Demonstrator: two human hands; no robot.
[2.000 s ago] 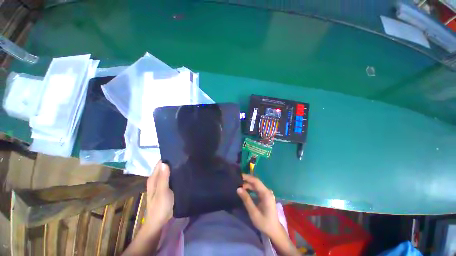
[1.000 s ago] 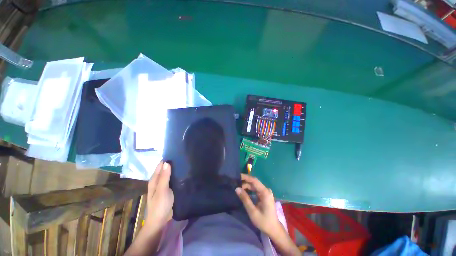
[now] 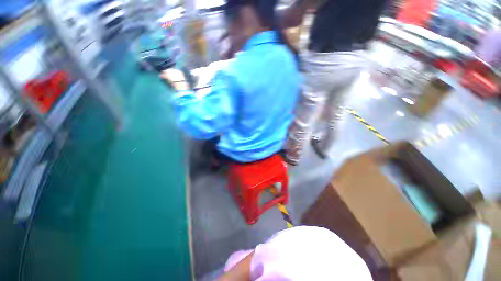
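Neither of my hands shows. Only a pale pink sleeve and a bit of bare forearm are in view at the bottom edge, blurred. The panel and the tester are out of the picture. Nearest in front of me are the green bench on the left and an open brown carton on the right, with something pale green inside it.
A person in a blue shirt sits on a red stool at the bench. Another person stands behind. Yellow-black tape crosses the grey floor. Shelving runs along the bench's left side.
The view has swung right, away from the panel, tester and bags, to the seated person, floor and carton. Both hands have left the picture; what they hold cannot be seen.
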